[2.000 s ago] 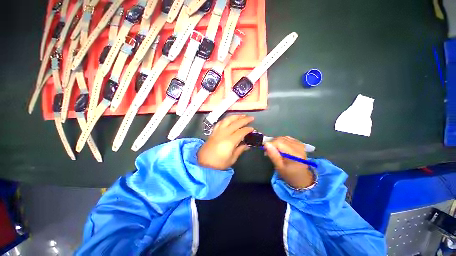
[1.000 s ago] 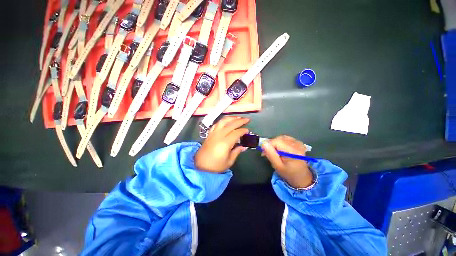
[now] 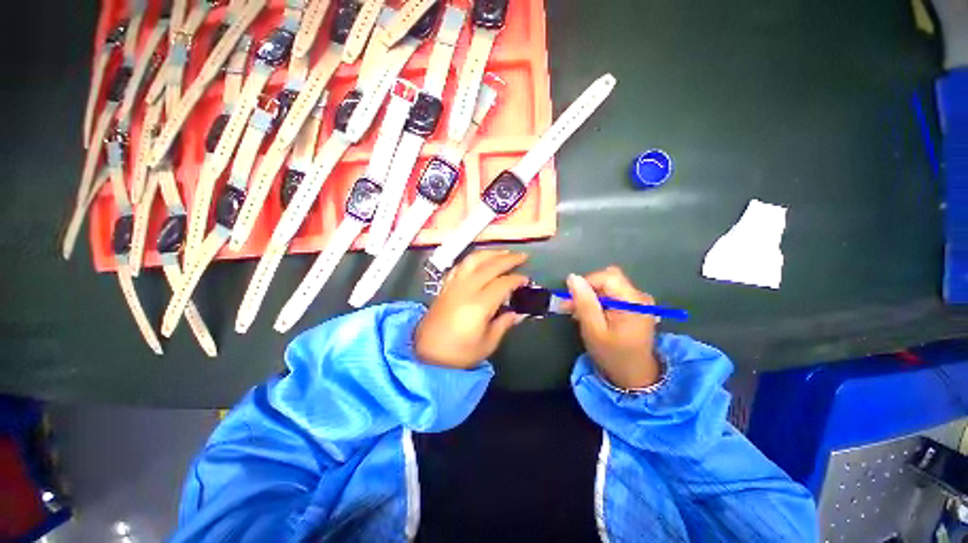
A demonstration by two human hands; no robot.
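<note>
My left hand holds a wristwatch by its dark rounded-square head at the table's near edge. A short pale grey piece of strap shows right of the head, and the rest of the strap is hidden by my hands. My right hand grips a thin blue brush or pen-like applicator that lies almost level. Its left end is close to the strap joint beside the watch head. Whether the tip touches is too small to tell.
A red-orange tray at the back left bears many slanted watches with pale straps. One watch lies over its near right corner. A small blue cup and a white cloth or paper lie on the dark green table. Blue bins stand right.
The blue applicator has swung from slanting down to the right to nearly level. My right fingers have shifted up slightly. My left hand and the watch have moved slightly left since the oldest frame.
</note>
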